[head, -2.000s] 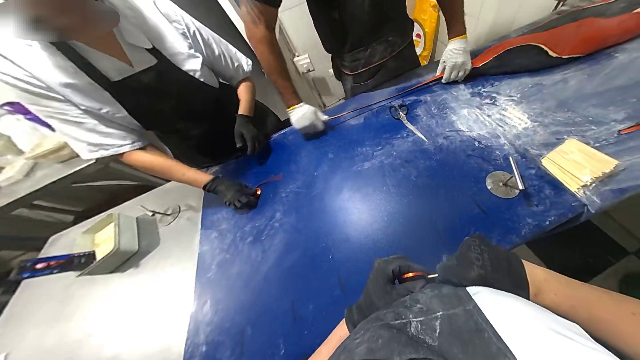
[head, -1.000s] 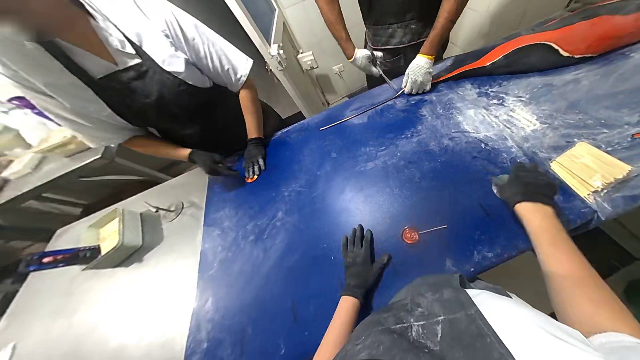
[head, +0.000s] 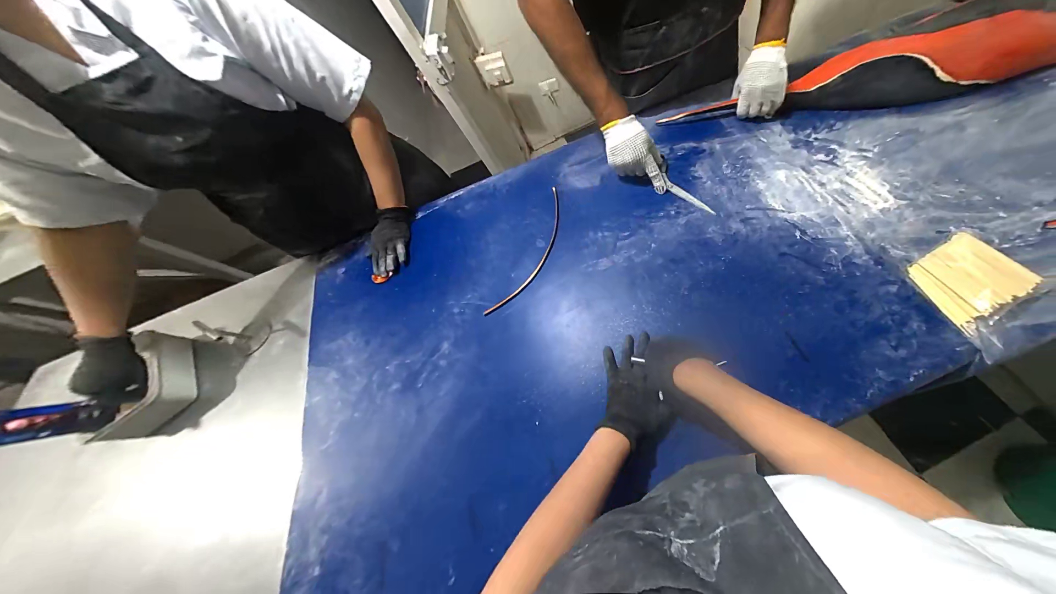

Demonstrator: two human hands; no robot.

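Note:
My left hand (head: 631, 400), in a black glove, rests on the blue tabletop (head: 429, 412) with its fingers spread and nothing held. My right hand (head: 672, 371), also black-gloved and blurred, is directly beside it. A small bright metal end (head: 638, 360) pokes out between the hands; it looks like the handle of a metal press in my right hand, whose plate is hidden. At the right wrist shows the tip of a thin stick (head: 722, 363). The coiled red candy is covered by my hand. A thin curved candy rope (head: 544, 256) lies farther off.
Across the table, a co-worker's white-gloved hand (head: 631, 148) holds scissors (head: 689, 198); the other is at the large red and black candy mass (head: 874, 70). A second co-worker's gloved hand (head: 390, 239) touches a red piece (head: 380, 278). Sticks (head: 973, 280) lie right, a grey container (head: 169, 379) left.
My right hand has come from beside the sticks to my left hand, over the coiled candy. The metal press no longer shows at its earlier spot. A cut candy rope now lies mid-table.

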